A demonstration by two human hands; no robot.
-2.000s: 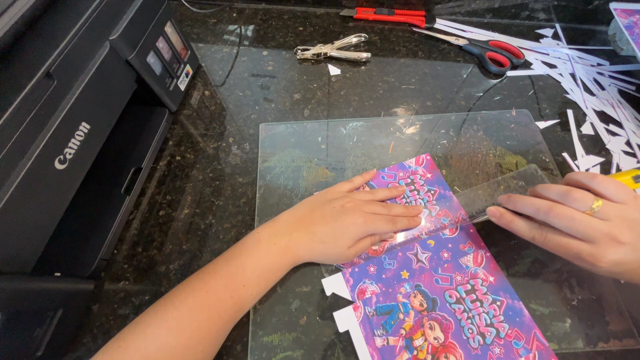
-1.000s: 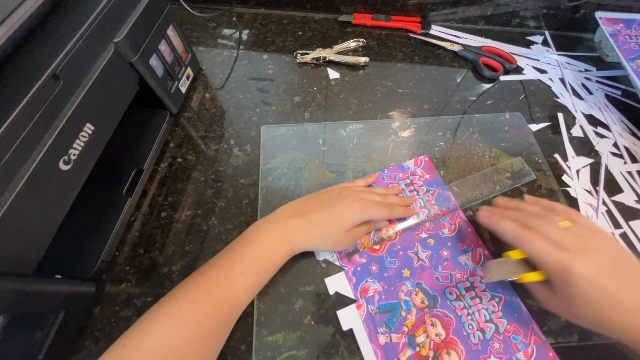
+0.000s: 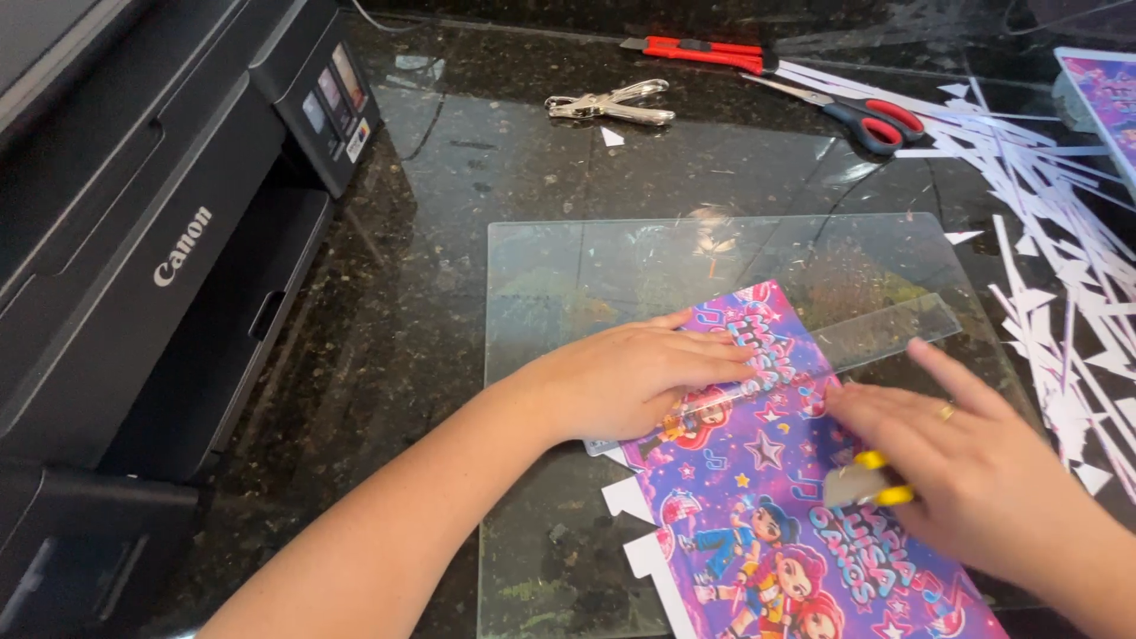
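Note:
A purple and pink printed card sheet [image 3: 772, 444] with white tabs on its left edge lies slantwise on a clear glass board [image 3: 568, 266]. Across the sheet rests a transparent ruler [image 3: 887, 333]. My left hand [image 3: 639, 373] presses flat on ruler and sheet, fingers spread. Above the sheet's right edge is my right hand [image 3: 950, 453], slightly blurred, its fingertips near the ruler's lower edge. It holds a yellow-edged tool with a flat grey metal part [image 3: 856, 486] under the palm; the exact kind cannot be told.
A black Canon printer [image 3: 177, 266] stands at the left. Toward the back lie a metal hole punch [image 3: 612, 105], a red utility knife [image 3: 706, 53] and scissors [image 3: 852, 111]. White paper offcuts [image 3: 1056, 266] are heaped at the right, beside another printed piece [image 3: 1105, 98].
My right hand has come off the ruler's right end, where it was two seconds ago, and now hovers at the sheet's edge with the yellow tool. The left hand stays on the ruler.

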